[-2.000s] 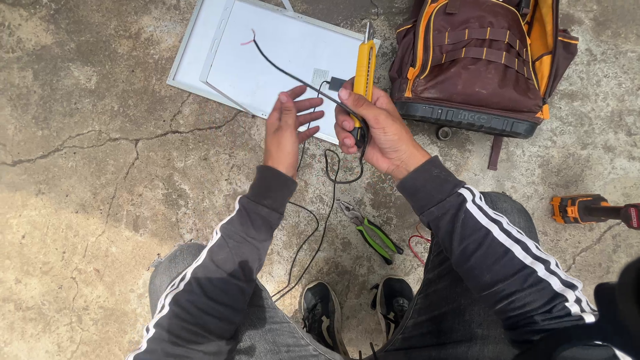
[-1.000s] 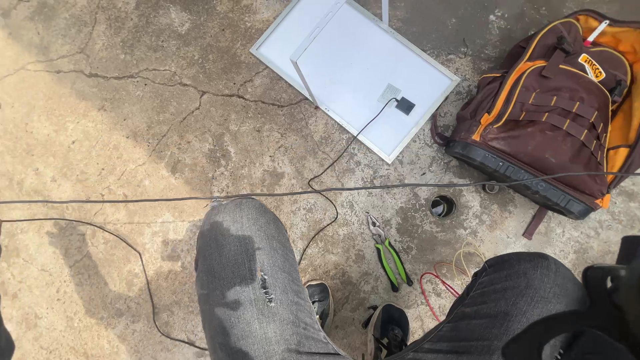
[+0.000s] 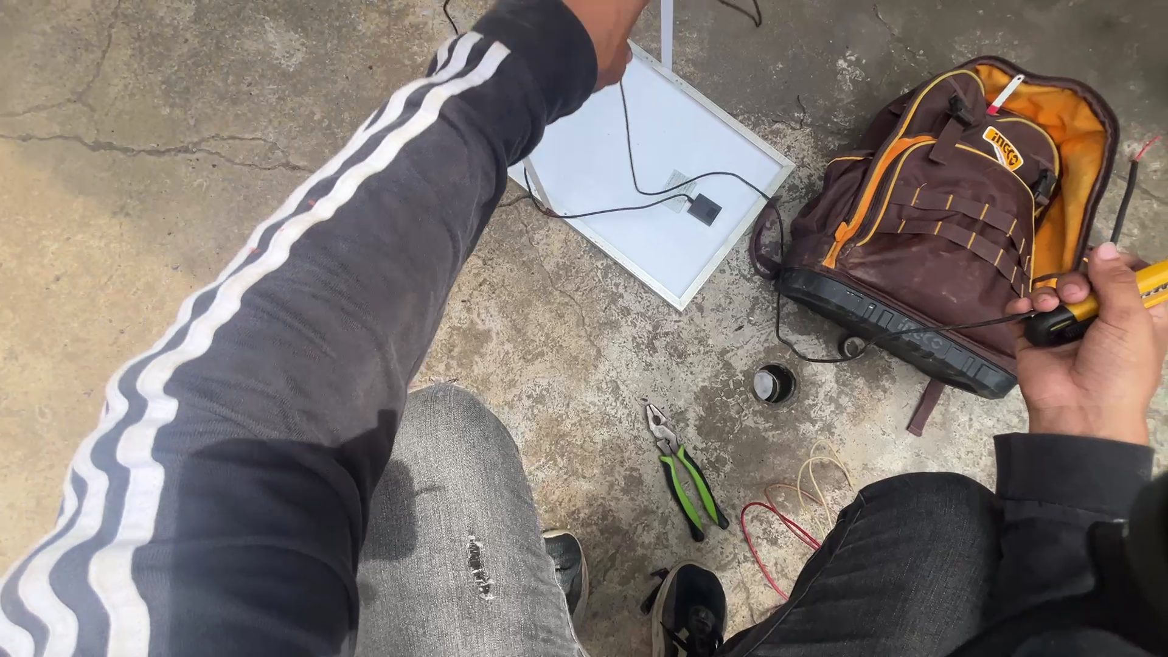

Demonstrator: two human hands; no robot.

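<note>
My left hand (image 3: 613,32) reaches to the top edge of the view over the white-backed panel; its fingers are mostly hidden, and the black cable (image 3: 627,128) hangs just below it. My right hand (image 3: 1090,351), at the right edge, grips a yellow utility knife (image 3: 1154,283) together with a black cable, whose stripped end shows reddish wire above the fingers. The framed panel (image 3: 639,164), likely a solar panel lying face down, has a small black junction box (image 3: 703,209) with a cable leaving it. More cable loops from the panel past the backpack to my right hand.
A brown and orange backpack (image 3: 967,219) lies right of the panel. Green-handled pliers (image 3: 689,484), a black roll of tape (image 3: 774,383), and thin red wire (image 3: 753,547) and cream wire (image 3: 803,474) are on the cracked concrete near my shoes. A small round piece (image 3: 852,347) touches the backpack's base.
Two seconds ago both hands were together over the panel; now they are far apart, left hand at the top, right hand beside the backpack. One second ago neither hand was visible and a cable stretched across the view.
</note>
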